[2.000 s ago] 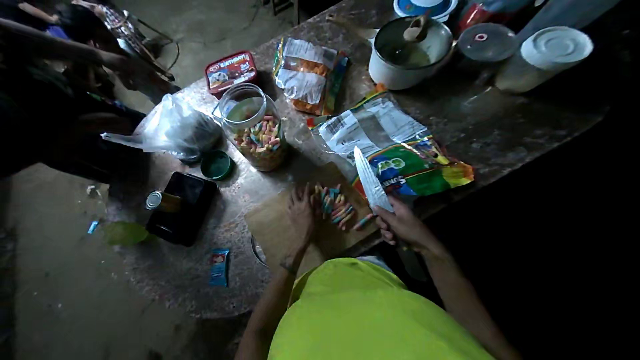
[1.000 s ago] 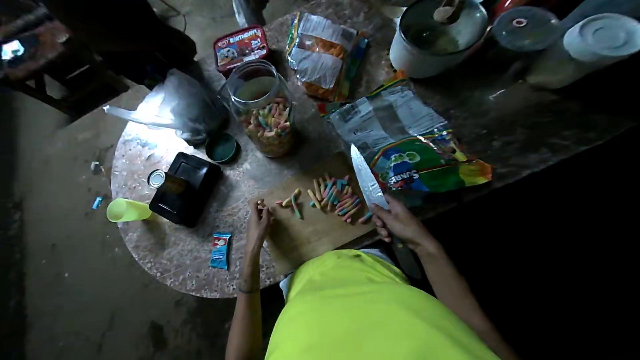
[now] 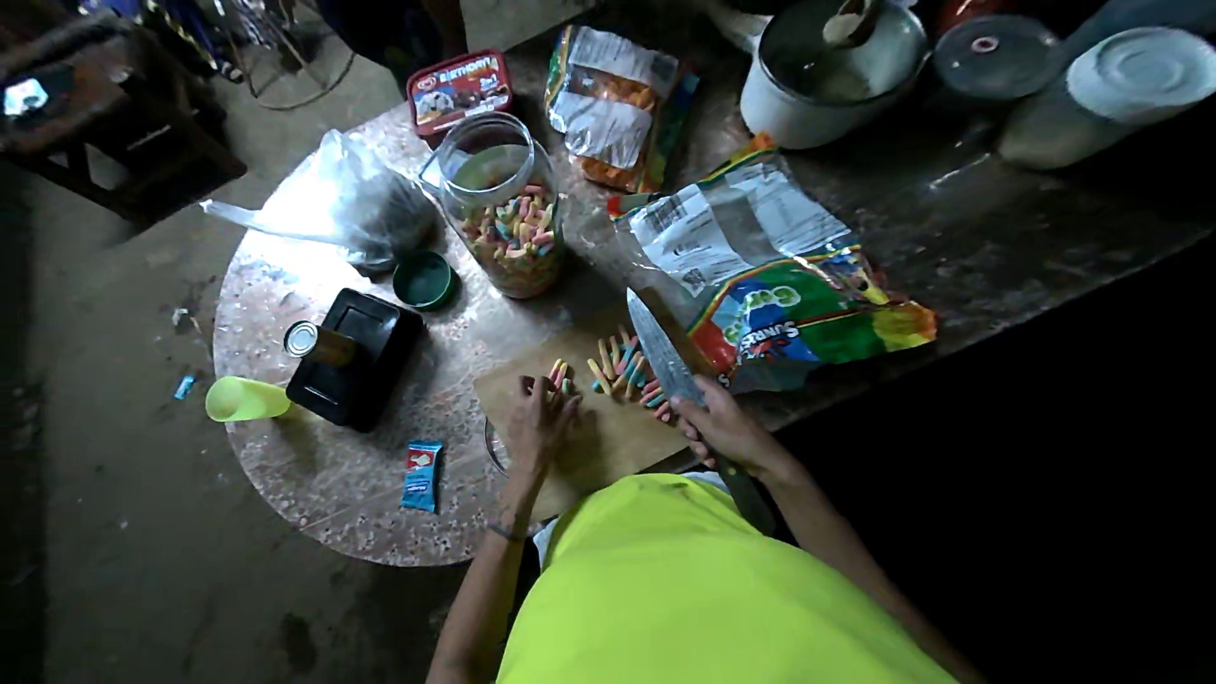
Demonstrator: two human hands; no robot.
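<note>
A brown cutting board (image 3: 589, 446) lies at the table's near edge, with a pile of multicoloured gummy sticks (image 3: 622, 366) on it. My left hand (image 3: 541, 418) is at the board's left side, its fingertips touching a few gummy pieces (image 3: 560, 373); whether it grips them is hard to tell. My right hand (image 3: 724, 423) holds a large kitchen knife (image 3: 662, 351), blade pointing away from me, over the board's right side beside the pile. Beyond the board stands a clear plastic jar (image 3: 513, 228), lidless and partly filled with gummy pieces. A green lid (image 3: 425, 281) lies left of the jar.
An opened candy bag (image 3: 807, 304) lies right of the board, another bag (image 3: 617, 104) behind. Around them are a pot (image 3: 817, 104), a red tub (image 3: 461, 92), a plastic bag (image 3: 342, 204), a black container (image 3: 353, 356), a can (image 3: 318, 343), a yellow-green cup (image 3: 249, 399) and a small packet (image 3: 422, 475).
My left hand has moved from the pile to the board's left edge, then back in toward a few gummy pieces. The pile is more spread out than at first. My right hand keeps holding the knife.
</note>
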